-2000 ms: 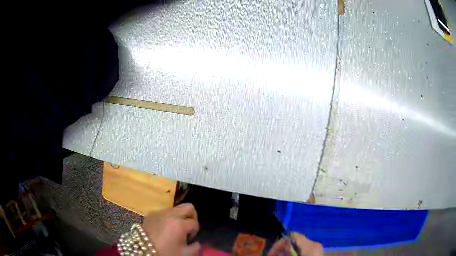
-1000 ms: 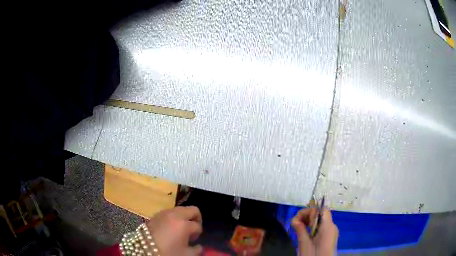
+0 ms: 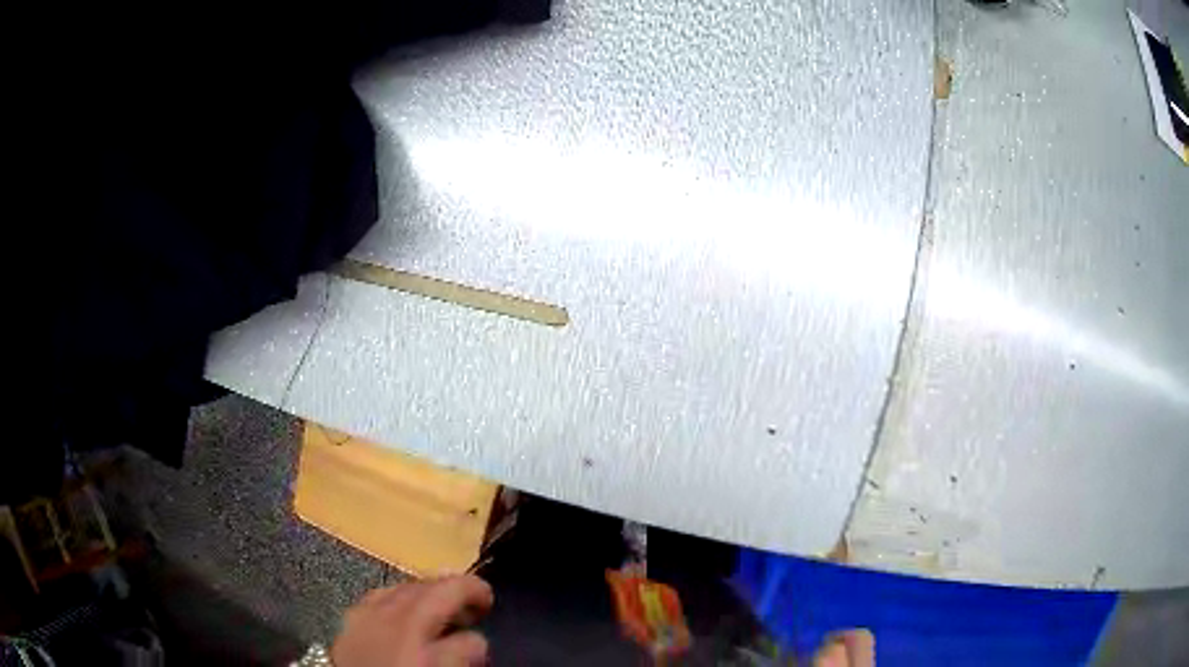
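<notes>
My left hand (image 3: 411, 623) is at the bottom, below the table's near edge, with a bead bracelet at the wrist. Its fingers are curled, and whether it holds anything cannot be made out. My right hand (image 3: 848, 649) is cut off by the bottom edge, with only fingertips showing in front of the blue bin. A dark heap of cloth (image 3: 157, 196) covers the left of the white table (image 3: 678, 391). A small orange-red patterned patch (image 3: 648, 610) shows on dark cloth between my hands.
A thin yellowish strip (image 3: 456, 297) lies flat on the table beside the dark heap. An orange-yellow board or stool (image 3: 391, 502) and a blue bin (image 3: 926, 625) are under the near edge. A dark, white-edged flat item (image 3: 1164, 85) lies at the far right.
My right hand rose to the table edge holding a thin tool, then dropped mostly out of the picture. The view has shifted, so the table sits further right. My left hand is slightly lower.
</notes>
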